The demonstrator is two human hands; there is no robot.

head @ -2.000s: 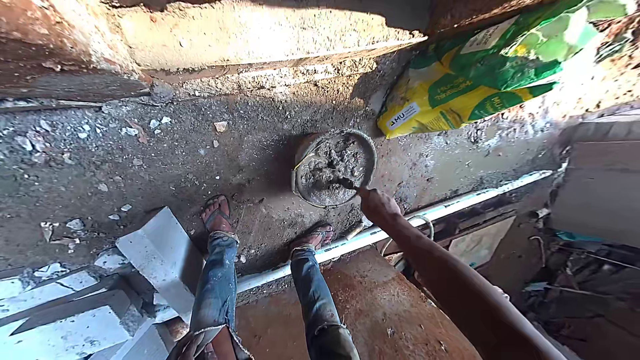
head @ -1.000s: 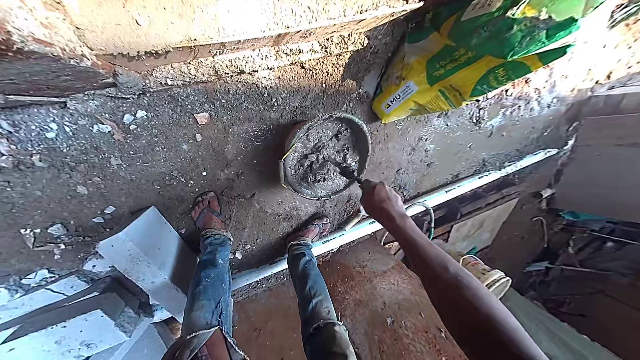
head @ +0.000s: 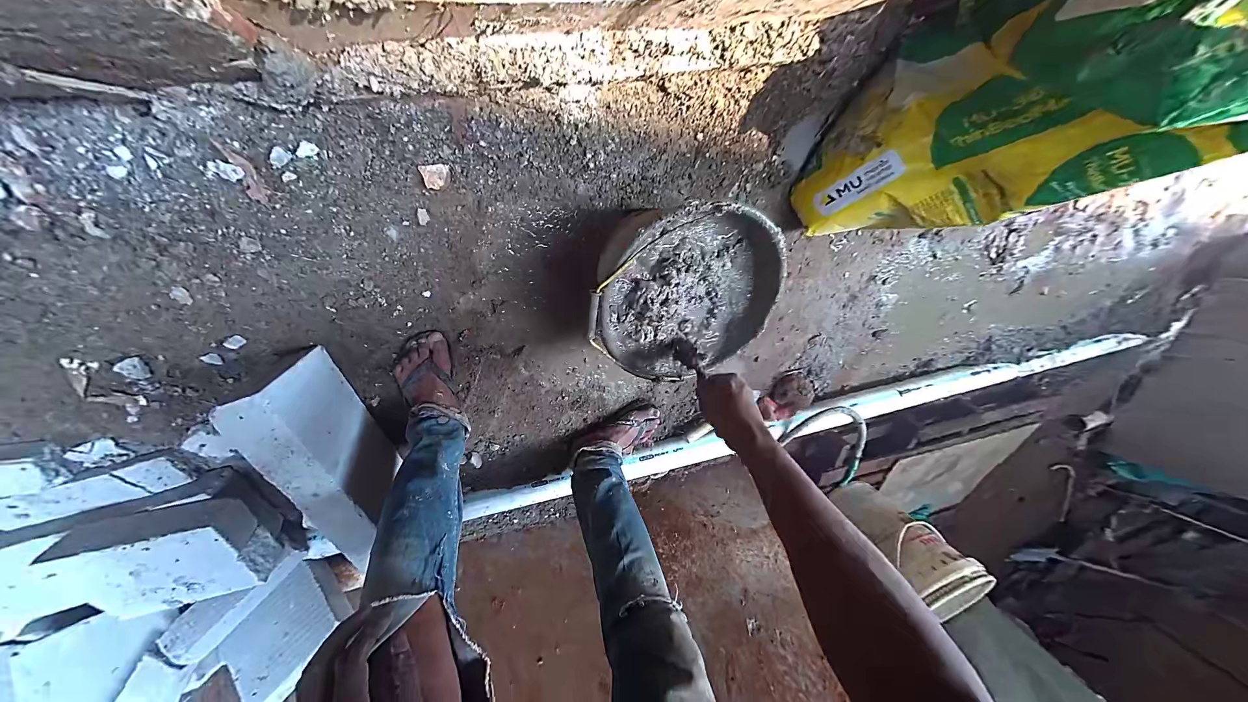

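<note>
My right hand point(head: 729, 405) is closed around the handle of a trowel point(head: 688, 355), whose blade is hidden in wet mortar point(head: 687, 288). The mortar lies inside a round bucket point(head: 767, 310) that stands on the dirt ground beyond my feet. The tool enters the mortar close to the rim on my side. My left hand is out of view.
White lightweight blocks point(head: 292, 429) are stacked at the lower left. A white plastic pipe point(head: 926, 390) runs along the ground behind the bucket's near side. A yellow and green sack point(head: 907, 175) lies at the upper right, and a small pail point(head: 941, 575) sits at the lower right.
My right hand has drawn the tool toward the near rim of the bucket, and the mortar's surface has a changed shape. A reddish lump now shows near the pipe beside my hand.
</note>
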